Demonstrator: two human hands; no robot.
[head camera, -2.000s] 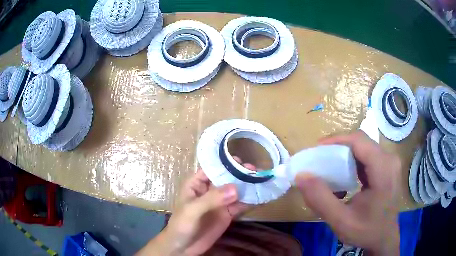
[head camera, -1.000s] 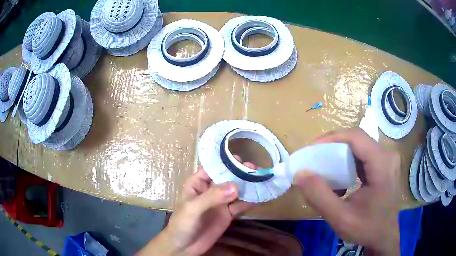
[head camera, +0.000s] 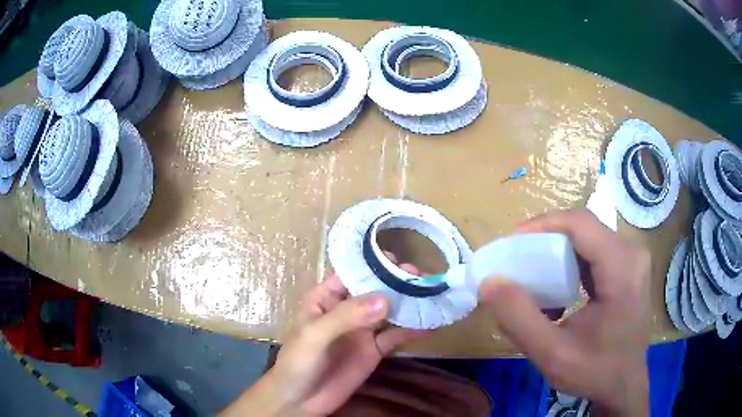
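Observation:
A grey-white brim ring with a dark band around its raised neck is tilted above the near edge of the worktop. My left hand grips its lower left edge, thumb on top and fingers underneath, with fingertips showing through the opening. My right hand holds a white glue bottle on its side. The bottle's blue-green tip points left and lies at the neck's lower right rim. Whether glue is coming out cannot be seen.
Stacked brim rings stand at the back of the worktop. Assembled hats are grouped at left. More rings overlap at right, beside one ring over a white bottle. A blue sliver lies on the top.
The brim ring and my left hand have shifted very slightly right. The bottle stays at nearly the same place, with its tip still at the neck.

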